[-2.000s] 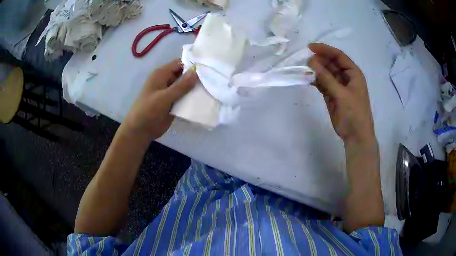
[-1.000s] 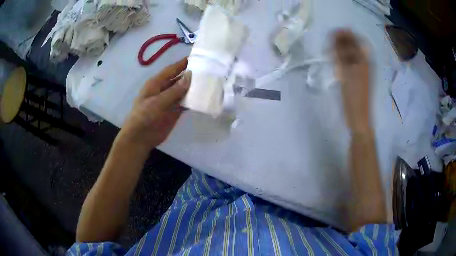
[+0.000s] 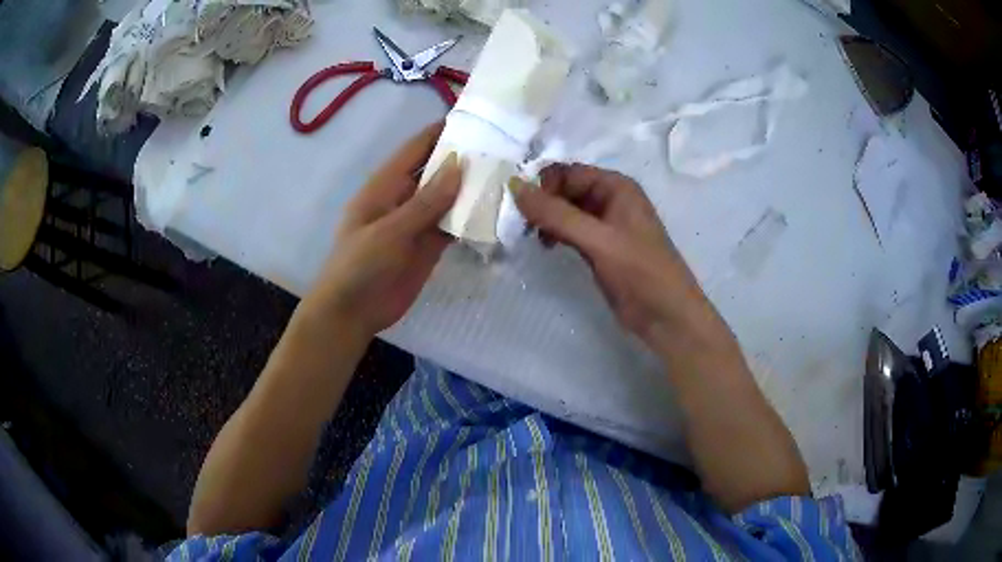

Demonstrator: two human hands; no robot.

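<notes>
My left hand [image 3: 398, 236] holds a cream tied bundle [image 3: 491, 121] above the table, thumb on its face. A white band goes around the middle of the bundle. My right hand [image 3: 599, 225] pinches the white tie strip [image 3: 534, 167] at the bundle's right side. A long loose strip [image 3: 714, 108] trails from there to the right and lies in a loop on the table. The fingertips partly hide where the strip meets the band. Scissors with red loop handles [image 3: 330, 97] lie with blades apart, just left of the bundle.
Cream tied bundles [image 3: 181, 68] are piled at the upper left of the white table [image 3: 615, 340]. An iron [image 3: 882, 412] stands at the right edge. More white strips [image 3: 634, 49] lie at the top. White paper or cloth [image 3: 899, 181] lies at the right. A round stool [image 3: 24, 209] is at the left.
My right hand has come back from the far right to the bundle and pinches the strip there. The strip now lies looped on the table. The dark flat strip seen earlier no longer shows beside the bundle.
</notes>
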